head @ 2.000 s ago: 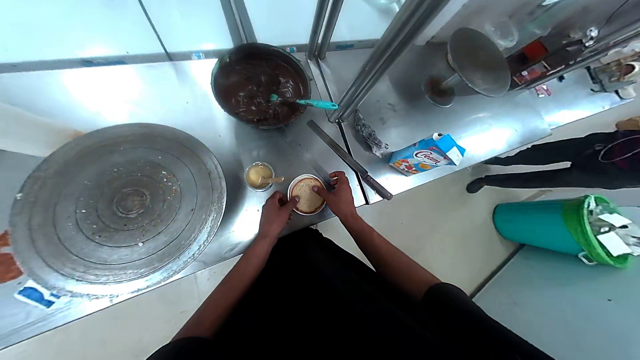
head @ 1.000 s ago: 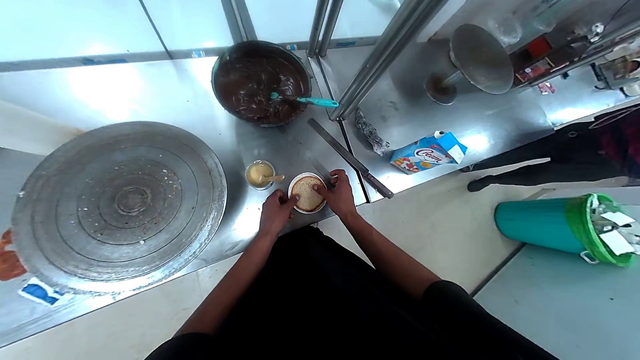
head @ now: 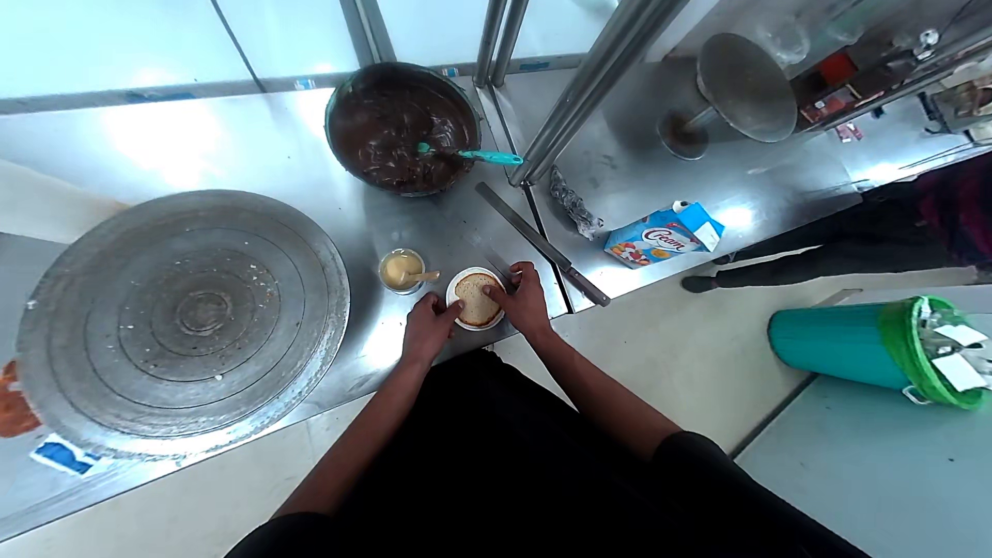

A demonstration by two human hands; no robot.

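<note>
A small round white container (head: 452, 294) holds a light brown cake layer (head: 477, 299) with a darker rim. From its left side my left hand (head: 431, 324) grips the edge, the thumb on the rim. My right hand (head: 524, 298) holds the opposite side, its thumb pressing on the cake. Just left of them stands a clear cup of pale cream (head: 401, 270) with a small wooden spoon (head: 423, 276) in it. A long serrated knife (head: 542, 246) lies to the right of my right hand, its dark handle pointing toward the counter's front edge.
A large round metal turntable (head: 183, 322) covers the left counter. Behind my hands is a bowl of chocolate (head: 403, 128) with a turquoise-handled spatula (head: 491, 157). Metal posts, crumpled foil (head: 573, 203), a cream carton (head: 663, 234) and a cake stand (head: 746, 87) are rightward. A person stands beyond, near a teal bin (head: 841, 343).
The person at the far right has shifted. My hands stay around the white container, and the things on the counter have kept their places.
</note>
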